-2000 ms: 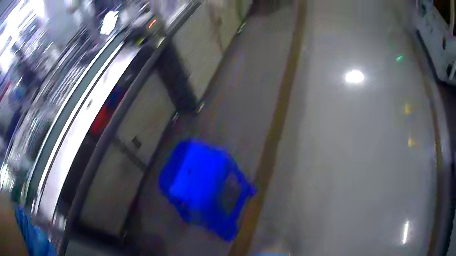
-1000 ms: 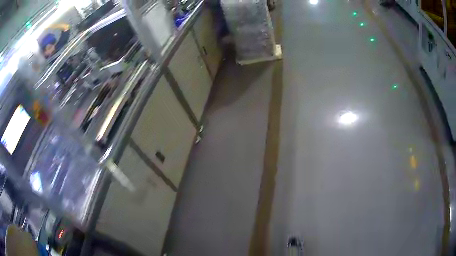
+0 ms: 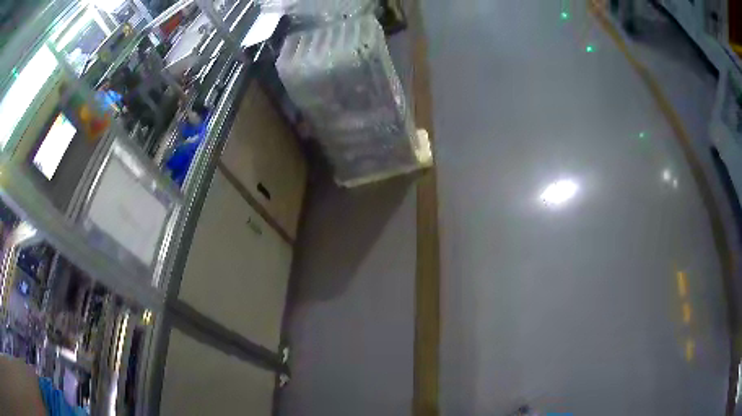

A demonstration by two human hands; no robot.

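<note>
At the bottom left corner a blurred beige, skin-toned shape with blue cloth beside it is cut off by the edge. It may be my left hand or forearm point(image 3: 19, 392); fingers and any held thing cannot be made out. My right hand is out of the picture. Ahead, a tall stack wrapped in clear, crinkled plastic point(image 3: 350, 97) stands on a pale base on the floor, beside the end of the machine line. Its contents are hidden by the wrap.
A machine line with pale cabinet doors point(image 3: 236, 260) and silver rails runs along the left. A blue item point(image 3: 187, 150) lies on it, near a lit screen point(image 3: 55, 147). A grey aisle point(image 3: 553, 309) with a yellow-brown line point(image 3: 427, 284) runs ahead. White machines point(image 3: 728, 106) stand on the right.
The view has moved forward along the aisle. The wrapped stack is nearer and larger. The blue stool seen at first is out of view. The beige shape stays at the bottom left.
</note>
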